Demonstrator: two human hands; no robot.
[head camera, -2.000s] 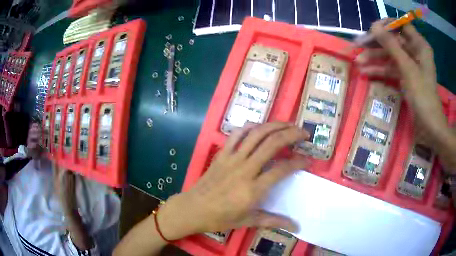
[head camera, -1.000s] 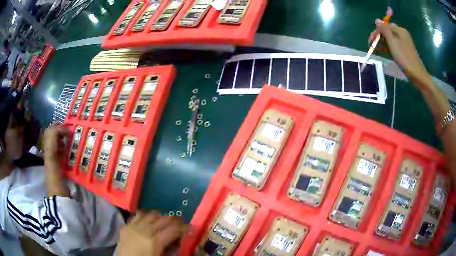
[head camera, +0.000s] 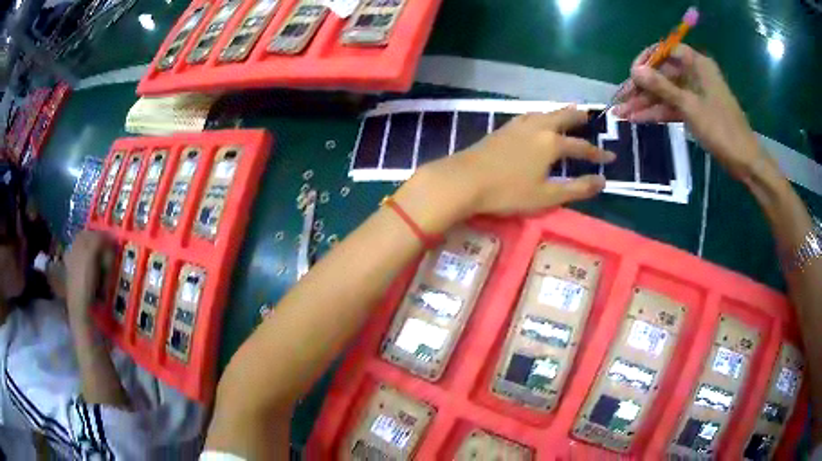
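Note:
A white-edged sheet of large black stickers lies beyond the near foam tray. My left hand rests over the middle of the sheet with its fingers apart and covers part of it. My right hand grips an orange pick tool like a pen, its pink end up. The tool's thin tip is at the upper edge of a black sticker, beside my left fingertips. The red foam tray holds phone units with open backs, below my left arm.
A second red tray of phones lies at left, where a neighbouring worker's hand is at its edge. A third tray is at the top. Small rings and a slim silver tool lie between the trays.
My left hand has moved from the near tray's lower left up onto the sticker sheet. The tool tip has moved left along the sheet. A white gap now shows between the black stickers.

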